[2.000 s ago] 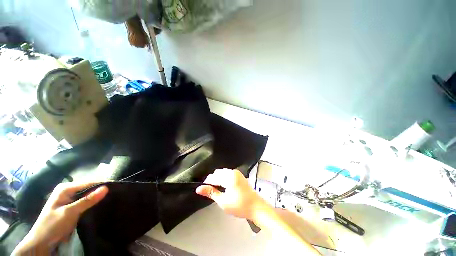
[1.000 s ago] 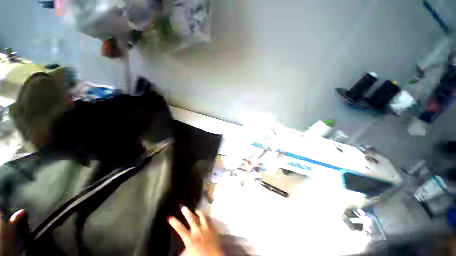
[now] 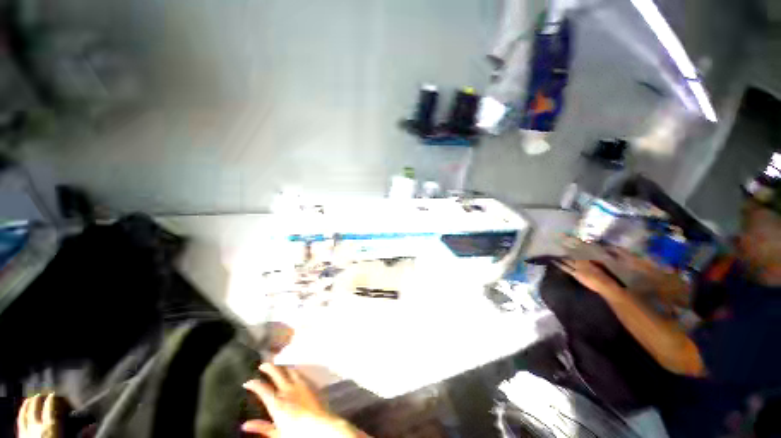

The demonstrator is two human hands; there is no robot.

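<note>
The dark garment piece lies in a heap at the left of the table, with a greenish-grey part nearer to me. My left hand is at the bottom left edge, mostly cut off, with its fingertips on or over the cloth; its hold cannot be told. My right hand has its fingers spread just right of the cloth and holds nothing. The white sewing machine with a blue stripe stands beyond it. Dark thread snips lie under its arm. The view is blurred and overexposed.
A person at the right handles dark cloth. Two black thread cones stand on a raised stand by the wall. A white cone is behind the machine. A whitish bundle sits at the lower right.
The view has swung right, bringing the other person into sight. My hands have let go of the edge they held two seconds ago, and the cloth now lies lower left.
</note>
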